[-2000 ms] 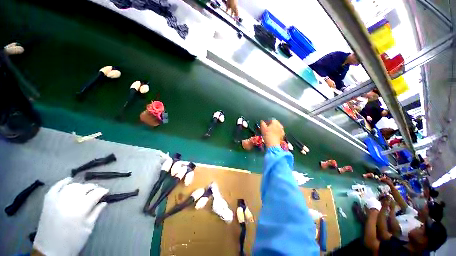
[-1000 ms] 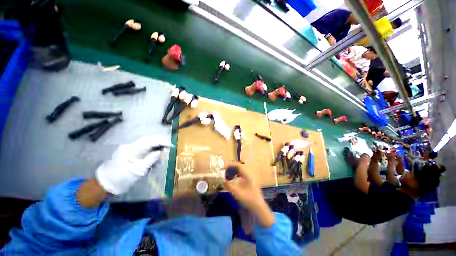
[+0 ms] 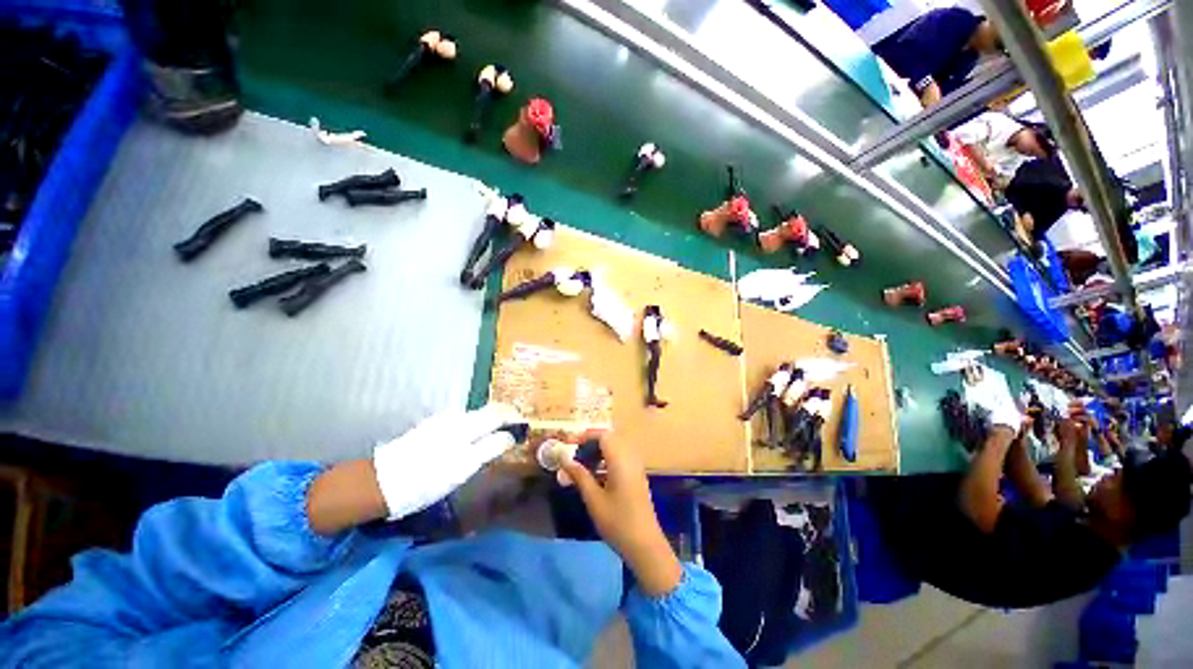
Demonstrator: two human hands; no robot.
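My left hand [image 3: 442, 460], in a white glove, is at the bench's near edge. Its fingertips pinch a dark piece [image 3: 518, 431], mostly hidden by the glove. My bare right hand [image 3: 618, 494] is just right of it, fingers closed on a small dark piece [image 3: 589, 455]. A whitish round pot or cap [image 3: 552, 454] shows at these fingertips; whether they touch it I cannot tell. Several loose black limbs [image 3: 318, 248] lie on the grey mat [image 3: 144, 353]. Assembled black limbs with pale ends [image 3: 653, 353] lie on the cardboard [image 3: 693, 418], beside a crumpled white tissue [image 3: 611, 311].
A green belt [image 3: 340, 79] at the back carries limbs and red-topped parts [image 3: 531, 128]. Blue bins stand at far left [image 3: 79, 196] and below the bench [image 3: 844, 562]. A blue tool [image 3: 850, 425] lies on the cardboard's right. Another worker's arm [image 3: 984, 464] is at right.
My right hand has come back from over the belt to the near edge. My left hand has moved from the mat to beside it. The camera view has shifted.
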